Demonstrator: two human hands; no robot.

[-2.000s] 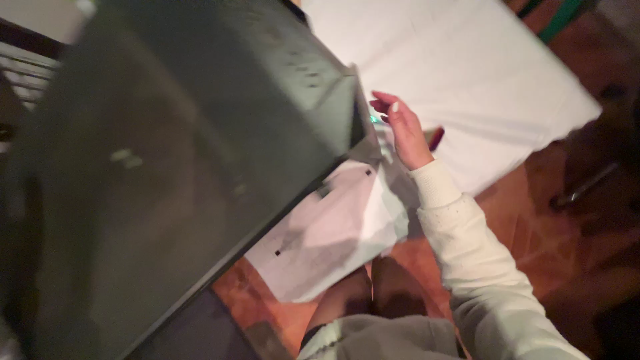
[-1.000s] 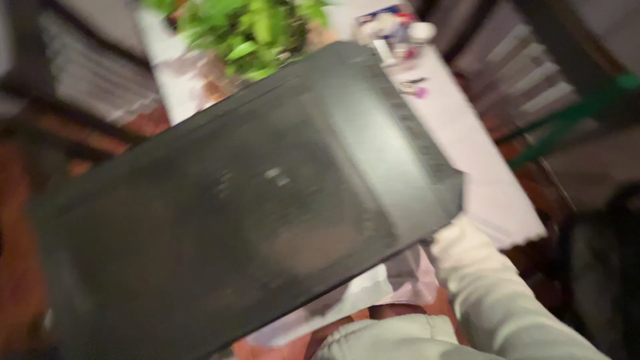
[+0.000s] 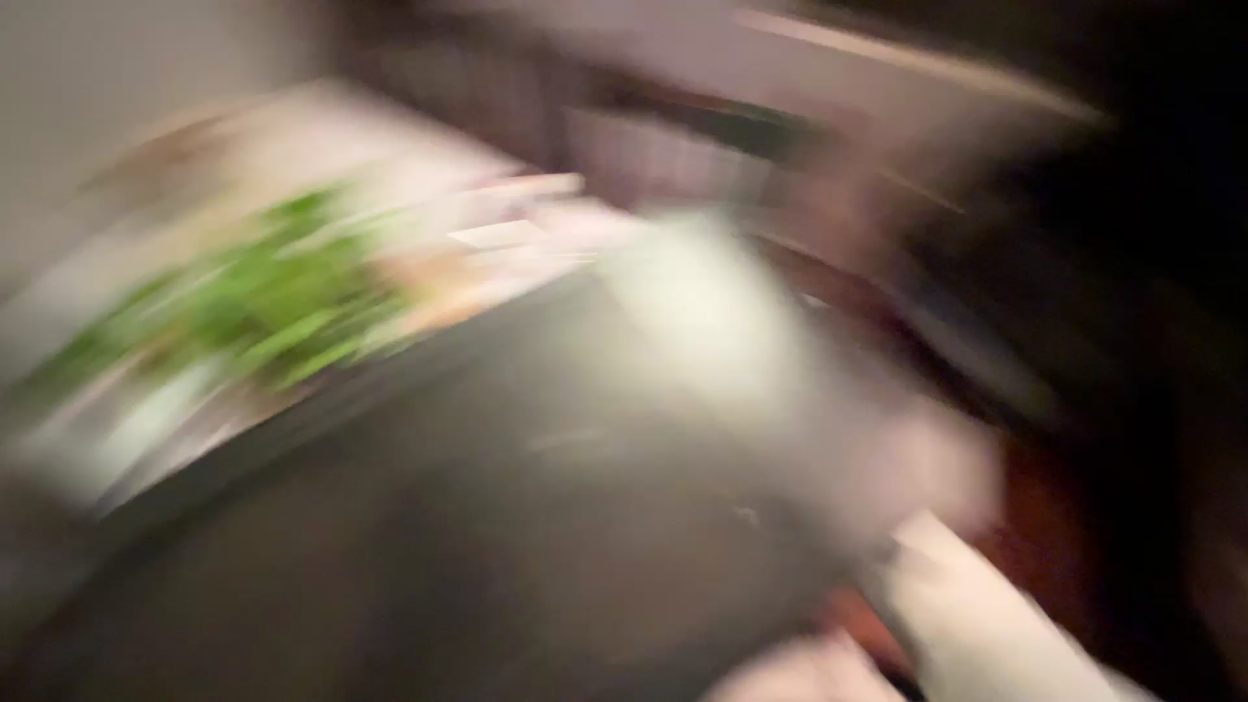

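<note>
Strong blur covers the whole view. A large dark box-shaped case with a glossy panel (image 3: 507, 507) fills the lower middle, tilted, its upper edge rising to the right. My right sleeve (image 3: 985, 624), cream-coloured, reaches up from the lower right to the case's right end. The right hand itself is hidden behind that end, so its grip cannot be made out. My left hand does not show.
Beyond the case's upper left edge is a green leafy plant (image 3: 283, 292) on a table with a white cover (image 3: 341, 136). Blurred small items (image 3: 517, 210) lie near it. Dark chair-like shapes stand behind; reddish floor (image 3: 1043, 526) shows at right.
The view has swung strongly. Two seconds ago my right hand was visible with fingers apart by the case's end; a second ago and now, only its sleeve shows there.
</note>
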